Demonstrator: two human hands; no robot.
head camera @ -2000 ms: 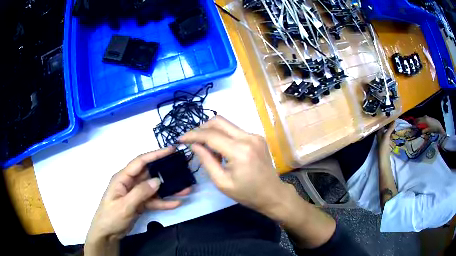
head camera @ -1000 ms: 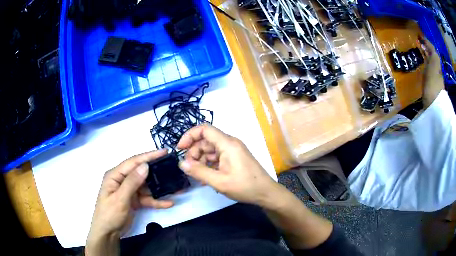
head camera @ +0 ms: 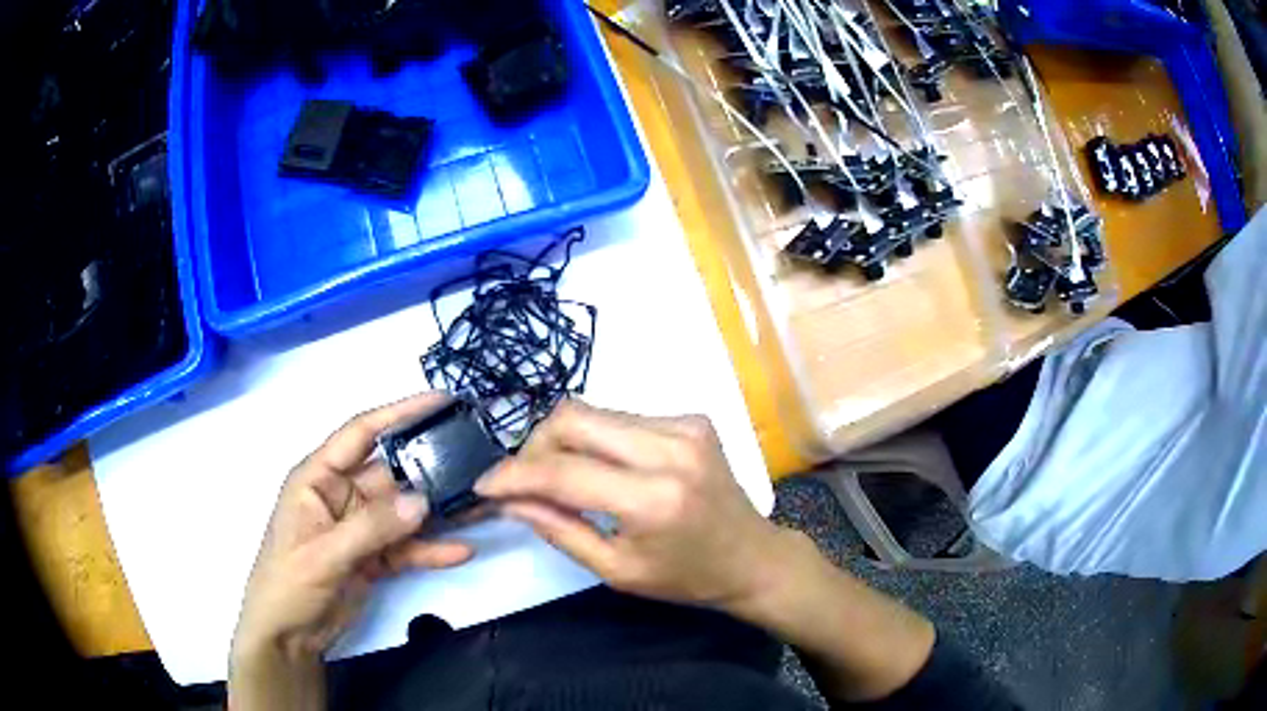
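My left hand (head camera: 334,521) holds a black square housing (head camera: 442,456) by its left and lower sides, above the white sheet (head camera: 209,535). The housing is tilted and its face looks shiny. My right hand (head camera: 632,497) has its thumb and fingertips at the housing's right edge. Whether a sealing ring lies between these fingertips cannot be told. A tangled heap of thin black sealing rings (head camera: 511,340) lies on the sheet just beyond the housing.
A blue bin (head camera: 417,264) with black housings stands beyond the heap; a fuller blue bin (head camera: 195,364) is left of it. Cable assemblies (head camera: 868,208) lie on a clear tray (head camera: 868,396) at right. A neighbouring worker's pale sleeve (head camera: 1139,431) is at far right.
The housing has turned in my left hand, from dark to a shiny face. My right hand has moved down to its right edge. The neighbour's arm has shifted to the right.
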